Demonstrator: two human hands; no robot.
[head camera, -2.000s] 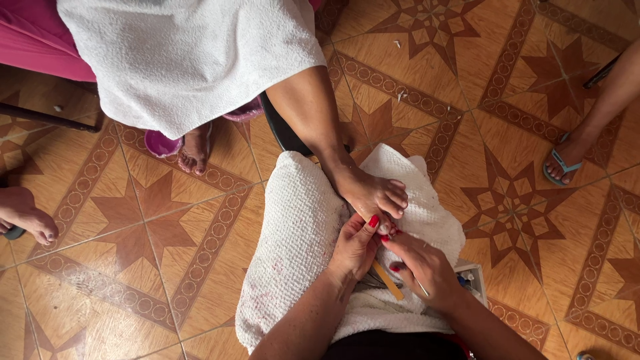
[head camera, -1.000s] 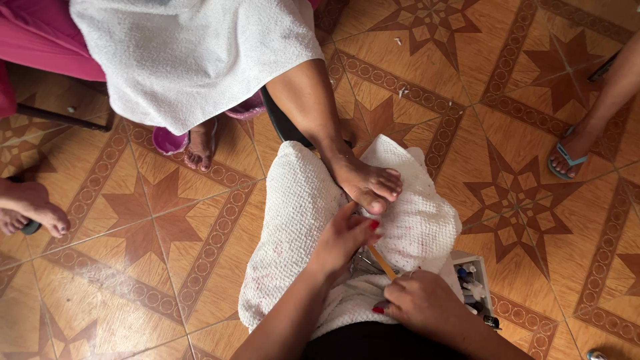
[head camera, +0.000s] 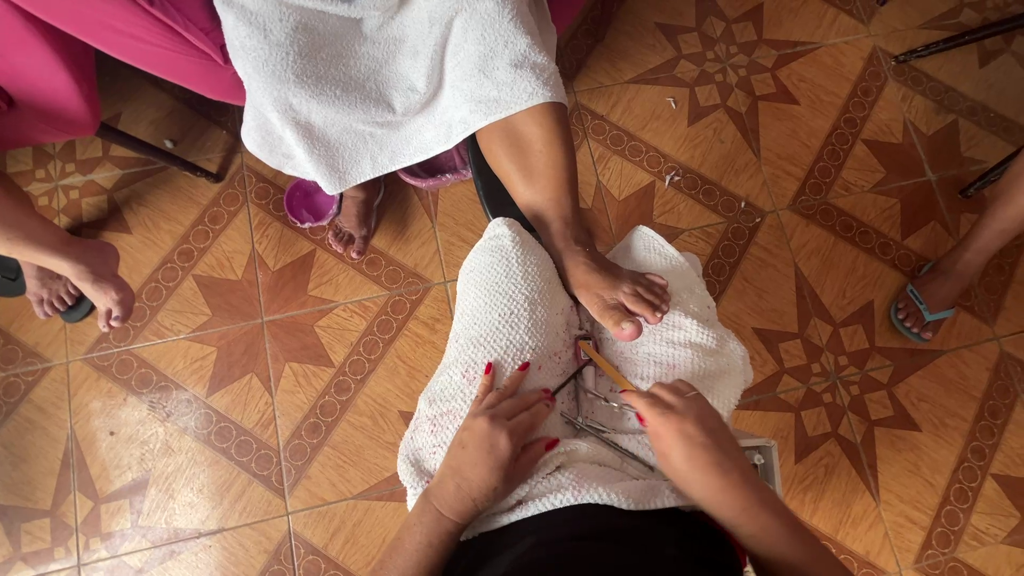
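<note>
My left hand (head camera: 500, 436) rests on the white towel (head camera: 496, 320) over my lap, its red-nailed fingers spread, touching a thin dark stick. The fingers of my right hand (head camera: 680, 420) are at the lower end of an orange nail file (head camera: 606, 364); whether they grip it is partly hidden. Metal tools (head camera: 612, 440), nippers among them, lie in the towel's fold between both hands, with a small bottle (head camera: 586, 350) above them. Beyond my hands, another person's bare foot (head camera: 616, 296) rests on the towel, toes pointing right.
A second white towel (head camera: 392, 88) covers that person's lap. Under it, a purple bowl (head camera: 310, 202) stands by their other foot (head camera: 356, 218). Other people's feet are at the left (head camera: 100, 280) and right (head camera: 928, 300). A tray (head camera: 758, 460) sits beside my right forearm.
Both my hands were at the foot's toes two seconds ago; they have moved back from it to the tools in the towel. The left hand has spread its fingers on the towel.
</note>
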